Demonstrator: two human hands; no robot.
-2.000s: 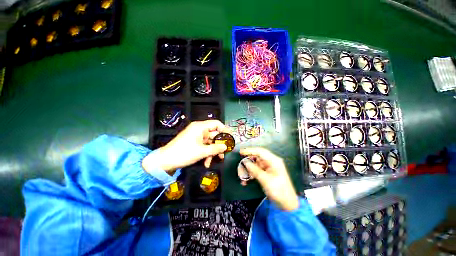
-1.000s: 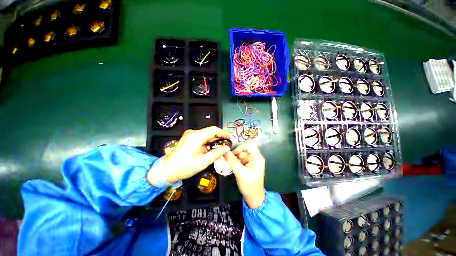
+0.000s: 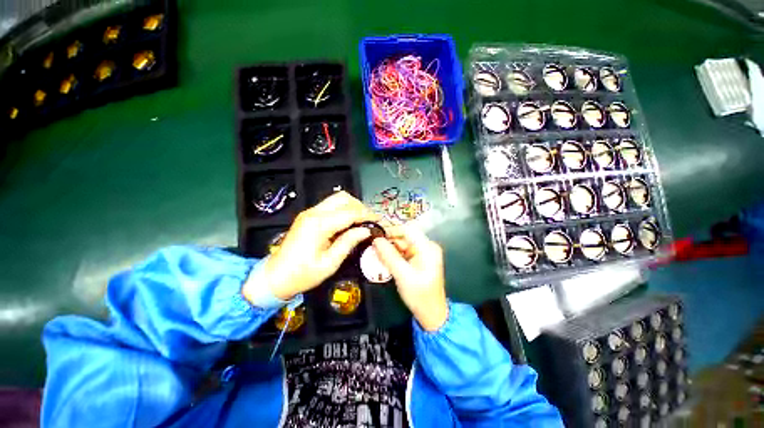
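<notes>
My left hand point(image 3: 312, 249) holds a black-rimmed round housing point(image 3: 369, 230), mostly hidden by the fingers. My right hand point(image 3: 416, 272) holds a silver-white disc point(image 3: 374, 266) just below the housing, its face showing; whether they touch cannot be told. Both hands are together above the right column of the black pocket tray point(image 3: 293, 171). In the tray's upper pockets lie dark units with coloured wires, such as one with a red wire point(image 3: 319, 139). Gold housings point(image 3: 344, 297) sit in its lower pockets. One pocket just above my left hand shows no unit.
A blue bin point(image 3: 456, 92) holds tangled pink-red wires, with loose wires point(image 3: 400, 203) and a slim white tool point(image 3: 448, 177) below. A clear tray point(image 3: 482, 226) of discs stands right. A stacked tray point(image 3: 563, 368), white paper point(image 3: 536, 311) and a second black tray point(image 3: 172, 50) lie around.
Since two seconds ago, my right hand has brought the disc from the right to the housing. The housing has turned edge-on and is more covered. The whole view has shifted slightly.
</notes>
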